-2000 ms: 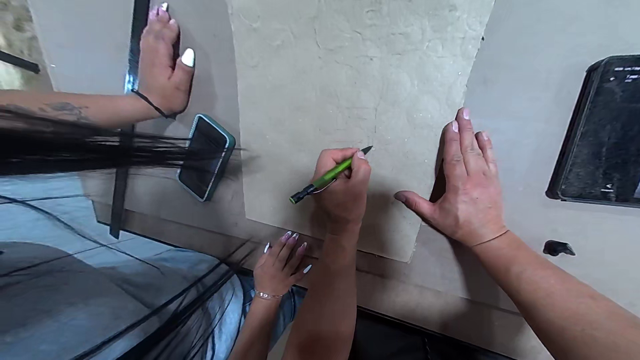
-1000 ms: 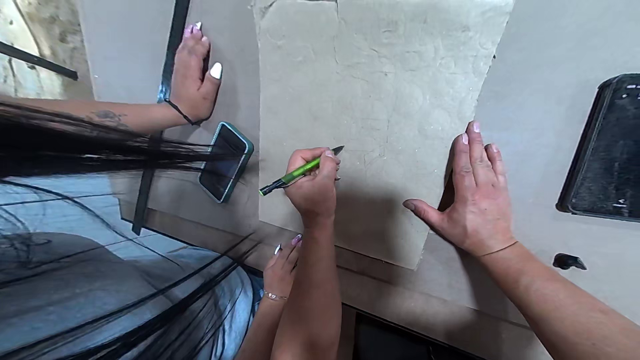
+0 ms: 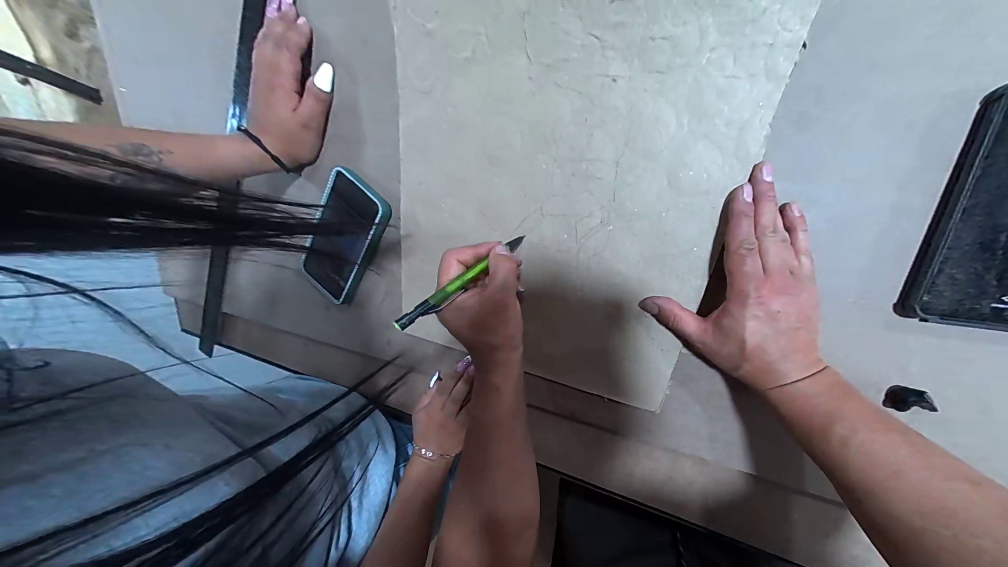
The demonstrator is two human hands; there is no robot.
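My left hand grips a green and black mechanical pencil, whose dark tip points up and right at the lower part of a large greyish sheet. The sheet looks like thick paper or card, with a wrinkled surface and faint drawn lines. Whether the tip touches it I cannot tell. My right hand lies palm down with fingers spread beside the sheet's right edge, its thumb reaching over the lower right part. It holds nothing.
Another person's hand rests on a dark straight strip at the left; their other hand is beside my left forearm. A phone lies left of the sheet. At the right are a dark device and a small black object.
My left hand with the pencil has moved left over the sheet since the earliest frame. My right hand has stayed flat at the sheet's right edge.
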